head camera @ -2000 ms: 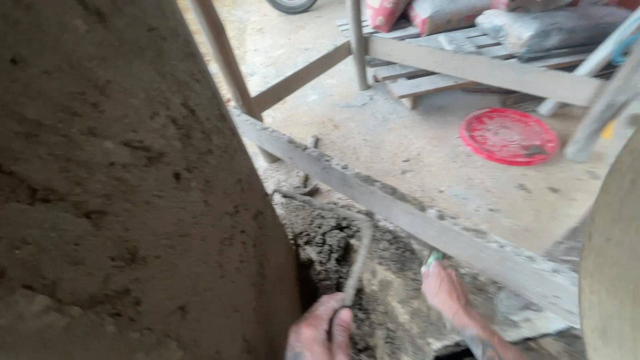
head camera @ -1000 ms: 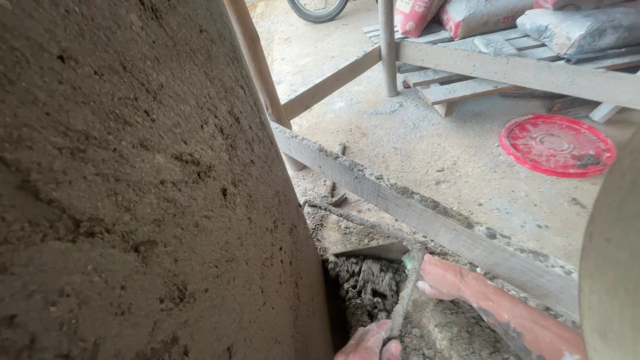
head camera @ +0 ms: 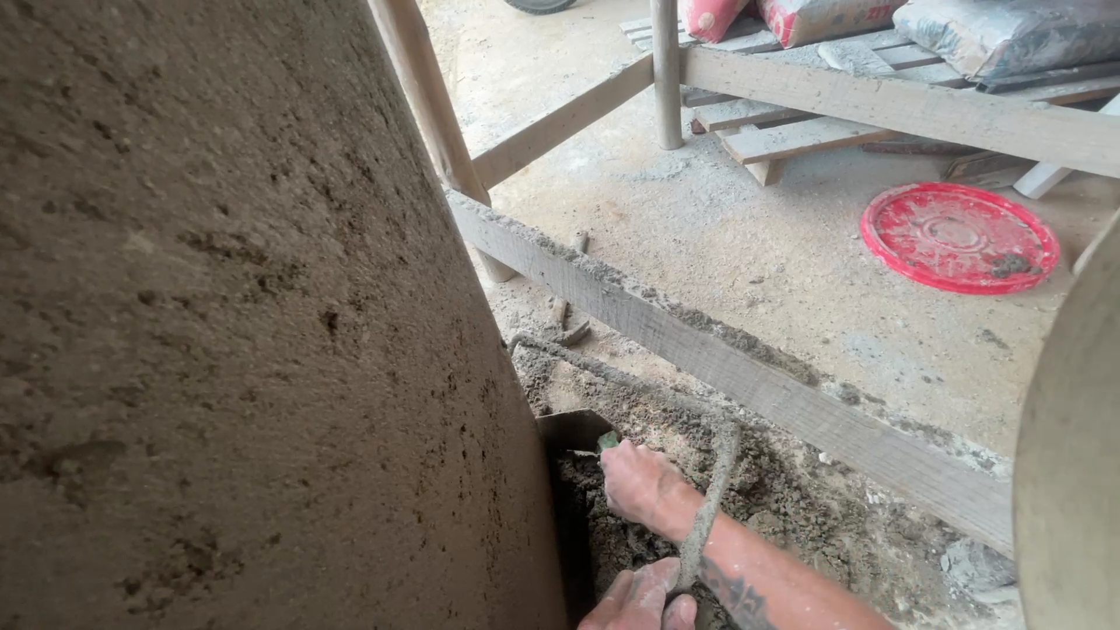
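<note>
My right hand (head camera: 643, 486) is closed on the green handle of a trowel (head camera: 573, 430), whose metal blade lies against the foot of a large curved, mortar-coated wall (head camera: 289, 315). My left hand (head camera: 643, 599), at the bottom edge, grips a mortar-crusted rod (head camera: 719, 490) that crosses over my right forearm and bends away toward the wall. Wet dark mortar (head camera: 612, 525) lies beneath both hands, beside the wall's base. Part of the trowel blade is hidden in shadow.
A mortar-caked wooden board (head camera: 700, 341) runs diagonally past my hands, joined to wooden posts (head camera: 667, 79). Beyond it are a hammer-like tool (head camera: 569, 324), a red plastic lid (head camera: 958, 238), and a wooden pallet (head camera: 805, 136) with filled sacks (head camera: 1006, 35). A curved surface (head camera: 1067, 437) stands at right.
My right hand has moved left with the trowel, toward the wall's base, and its forearm now passes under the rod. My left hand stays on the rod.
</note>
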